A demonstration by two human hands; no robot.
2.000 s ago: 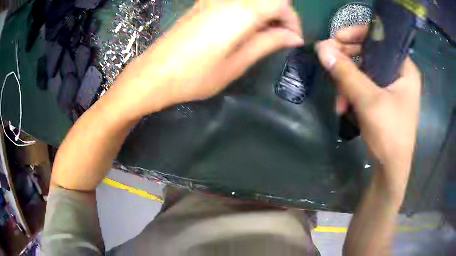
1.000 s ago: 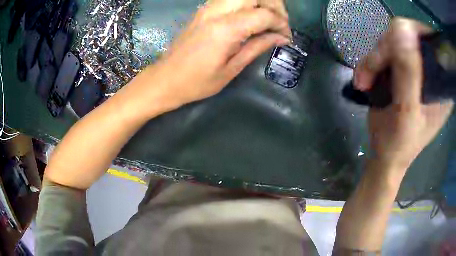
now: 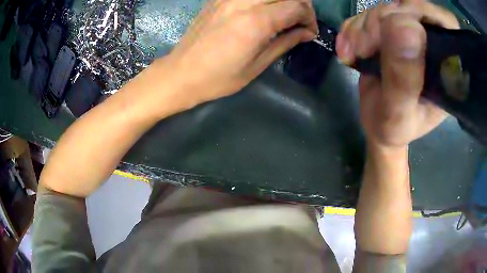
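Observation:
My right hand is wrapped around the black electric screwdriver, which lies sideways with its nose pointing left. A thin silvery tip or piece shows between my two hands; I cannot tell which it is. My left hand has its fingertips pinched together at the black plastic housing. The housing lies on the mat, dark and partly in shadow, its top end hidden by my fingers. Whether my left fingertips hold a small part is hidden.
A tangled pile of metal pieces lies at the upper left. Black housings are heaped beside it. The round screw tray shows partly behind my right hand. A blue object is at the right edge. The bench's front edge crosses below.
My right hand has brought the screwdriver left, from beside the screw tray to the housing, and turned it sideways. My left hand stays at the housing. The view has shifted slightly.

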